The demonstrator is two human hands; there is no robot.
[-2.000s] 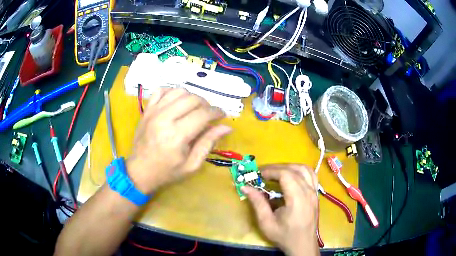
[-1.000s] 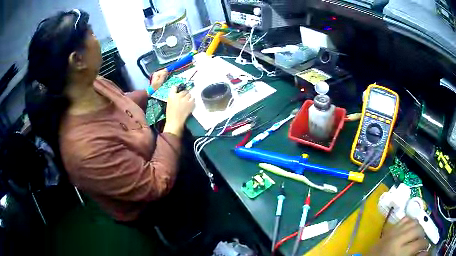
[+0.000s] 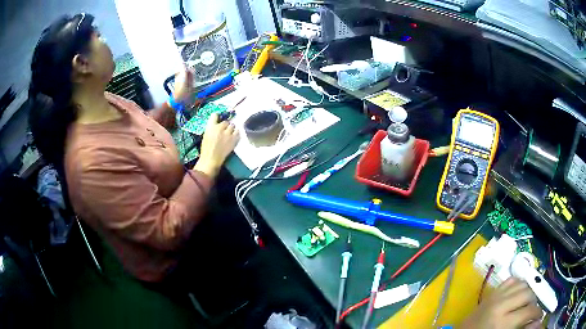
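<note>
My left hand (image 3: 511,308) is at the bottom right, cut off by the lower edge, with a bit of blue wristband showing. Its fingers are bent beside the white power strip (image 3: 538,281); whether they hold anything cannot be told. A red wire (image 3: 486,283) comes off the strip's near end. The yellow-orange board (image 3: 464,273) lies under the hand, partly out of view. My right hand is not in view. The circuit board and clip leads seen earlier are out of the picture.
Tweezers (image 3: 444,292), test probes (image 3: 378,279), a pale green toothbrush (image 3: 369,229), a blue desoldering pump (image 3: 360,211), a small green board (image 3: 317,239), a bottle (image 3: 397,154) in a red tray (image 3: 421,160) and a multimeter (image 3: 468,164). A person (image 3: 122,167) sits at the left.
The view has swung left from the yellow-orange board to the neighbouring person. My right hand has left the picture. The person's far hand has risen off the green board since a second ago.
</note>
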